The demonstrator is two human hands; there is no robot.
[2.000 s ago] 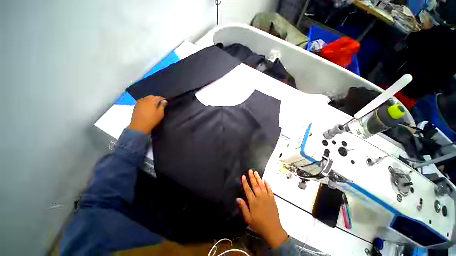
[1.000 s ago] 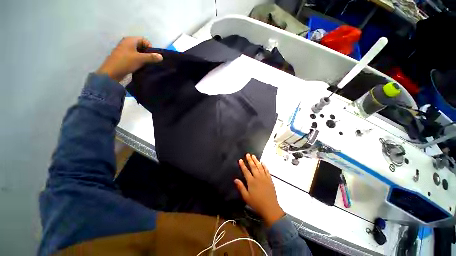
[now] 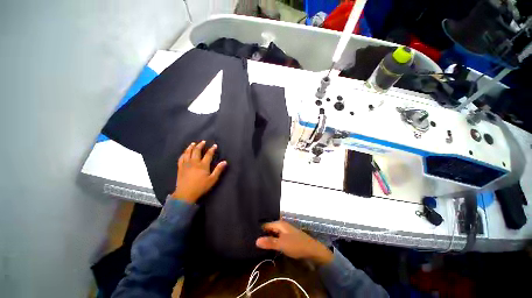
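A large black garment panel [image 3: 233, 174] lies on the white table left of the needle and hangs over the front edge toward the lap. Part of it is folded over, and a narrow gap in it shows white table. My left hand [image 3: 197, 173] lies on top of the panel, palm down, fingers slightly apart. My right hand [image 3: 286, 240] is at the panel's right edge near the table front, fingers curled and pinching the cloth edge. The presser foot and needle area [image 3: 304, 142] is just right of the cloth; the cloth's edge reaches beside it.
The white sewing machine head [image 3: 396, 125] spans the right. A black smartphone [image 3: 357, 173], pens [image 3: 382, 177] and a dark key-like item [image 3: 431, 215] lie below it. A spray can [image 3: 389, 70] with yellow-green cap stands behind. A pale wall [image 3: 70, 87] is at left. A white cord [image 3: 251, 285] hangs at the lap.
My left hand has come back from the panel's far left corner to its middle. The panel is now folded over, its cut-out narrowed. My right hand has moved toward the lap and curled.
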